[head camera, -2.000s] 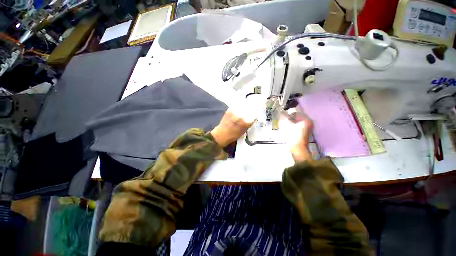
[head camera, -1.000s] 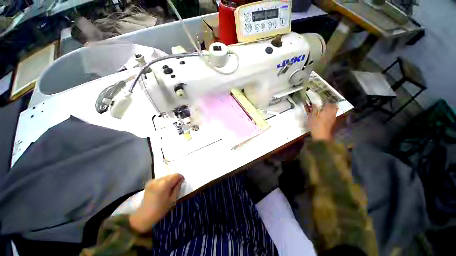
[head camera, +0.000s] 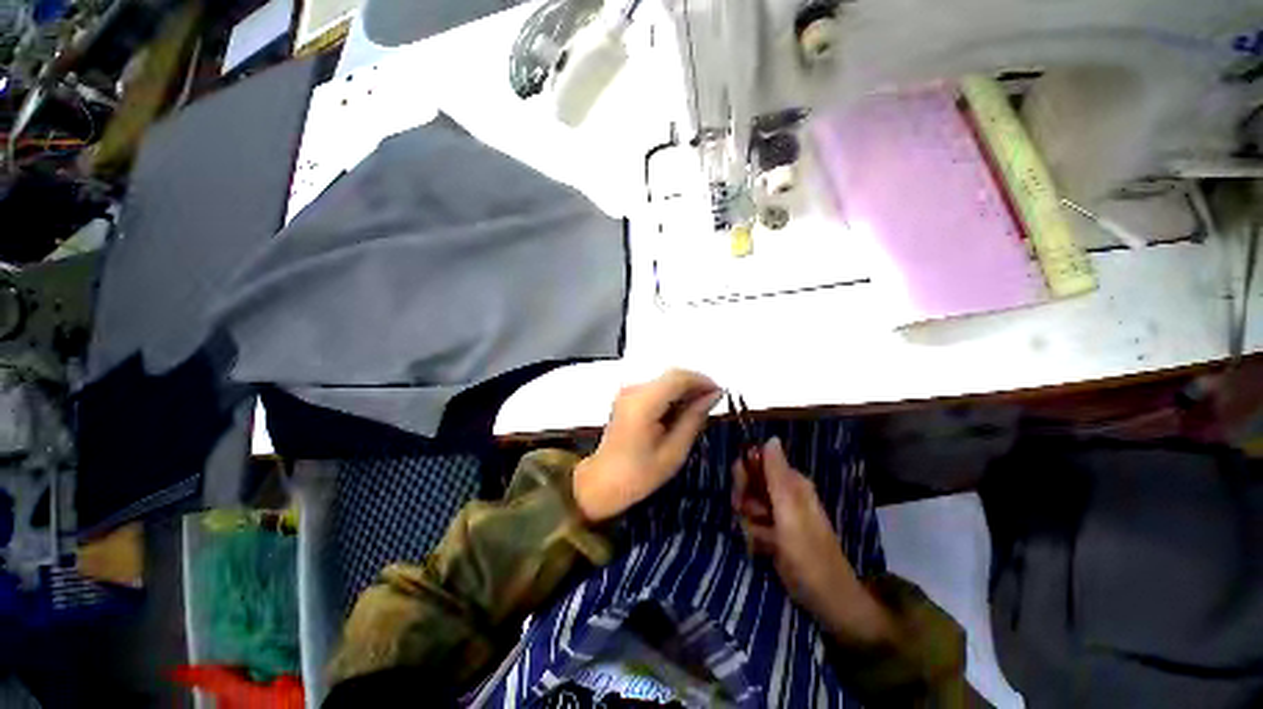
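My left hand (head camera: 648, 441) is at the table's front edge, below the needle area, with thumb and forefinger pinched together. If it holds something, it is too small to tell. My right hand (head camera: 790, 519) is over my striped apron and holds small snips (head camera: 749, 441) with dark red handles. Their thin blades point up, close to the left fingertips. A grey cloth panel (head camera: 457, 270) lies on the white table left of the needle, with black cloth (head camera: 353, 434) under its front edge. The presser foot (head camera: 730, 208) has no cloth under it.
The white sewing machine (head camera: 942, 56) stands at the back. A pink paper sheet (head camera: 942, 208) and a yellow-green ruler (head camera: 1029, 187) lie right of the needle. A white basket (head camera: 312, 554) with green and red-orange bags is below left. Dark grey cloth (head camera: 1122, 568) is at lower right.
My right hand has come back from the table's right end and now holds snips. My left hand is beside it at the table edge. The view has swung back to the left.
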